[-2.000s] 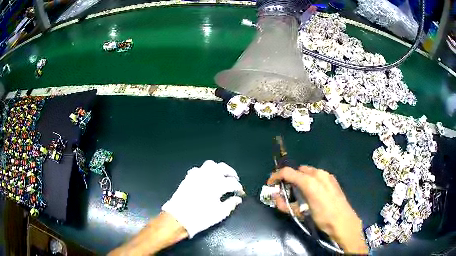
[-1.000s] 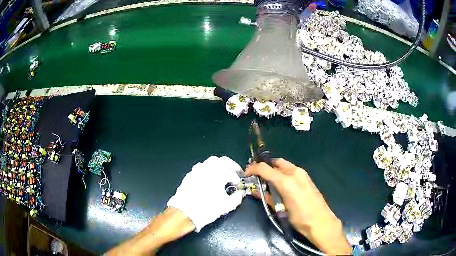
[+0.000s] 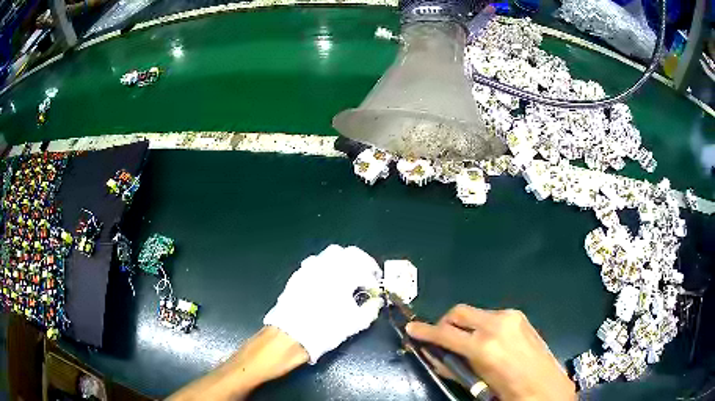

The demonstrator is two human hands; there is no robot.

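My left hand, in a white glove, pinches a small part at its fingertips, mostly hidden by the fingers; I cannot tell its exact shape. A squarish white plastic housing is just right of those fingertips, at the held part. My bare right hand holds the soldering iron like a pen. Its tip points up and left and reaches the held part at the housing's lower left edge. A thin pale tube runs along the iron.
A translucent fume hood hangs above. White housings are heaped right and back right. Coloured circuit boards lie at left by a black sheet; loose boards lie beside it. Joined units are on the green belt.
The white housing, first under my right hand, is now at my left fingertips. My right hand has moved down and the iron tip is now at the part. Units on the belt have moved left.
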